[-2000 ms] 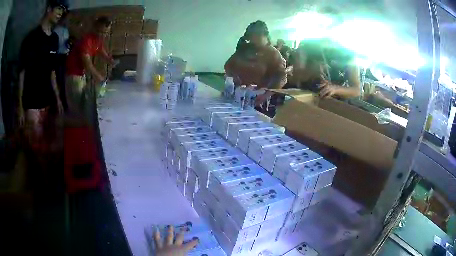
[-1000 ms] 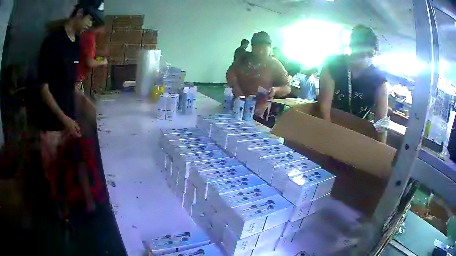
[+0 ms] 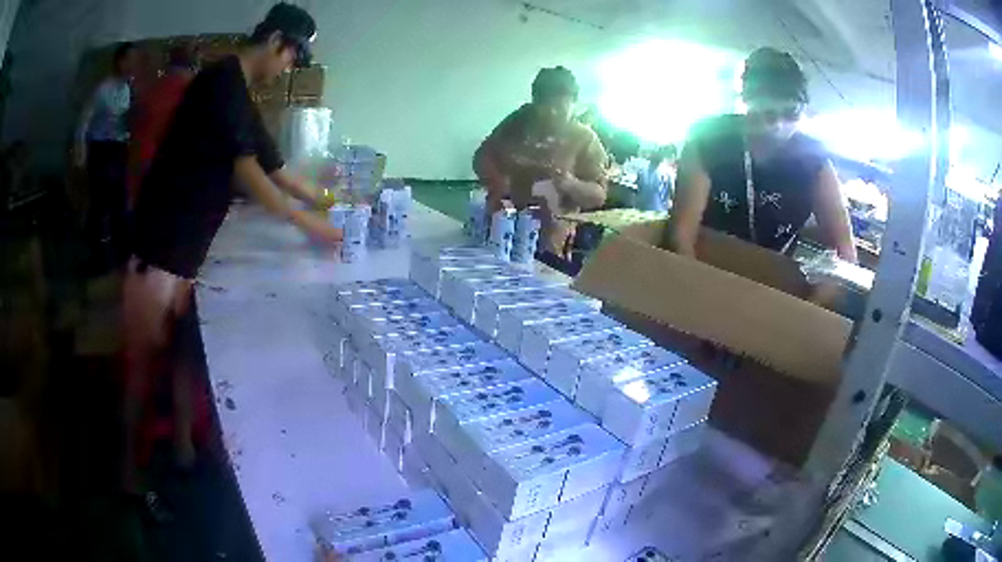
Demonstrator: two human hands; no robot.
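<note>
White to pale blue retail boxes (image 3: 527,439) with dark prints stand in two long stacked rows on the white table (image 3: 258,362). Two more retail boxes (image 3: 385,520) lie side by side at the table's near edge, left of the stacks. At the left one's corner a small skin-coloured patch shows, too small to tell. Neither of my hands can be made out in view. The top of a phone-like printed thing shows at the bottom edge, cut off.
A large open brown carton (image 3: 714,318) stands behind the stacks, a person (image 3: 758,181) reaching into it. Another person (image 3: 546,154) stands farther back. A person in black (image 3: 209,165) leans over the table's left side. A metal post (image 3: 879,296) rises at right, beside the green conveyor (image 3: 928,510).
The hand on the near boxes two seconds ago is gone. The person in black has moved right and now reaches to upright boxes at the table's far end. The view has shifted slightly.
</note>
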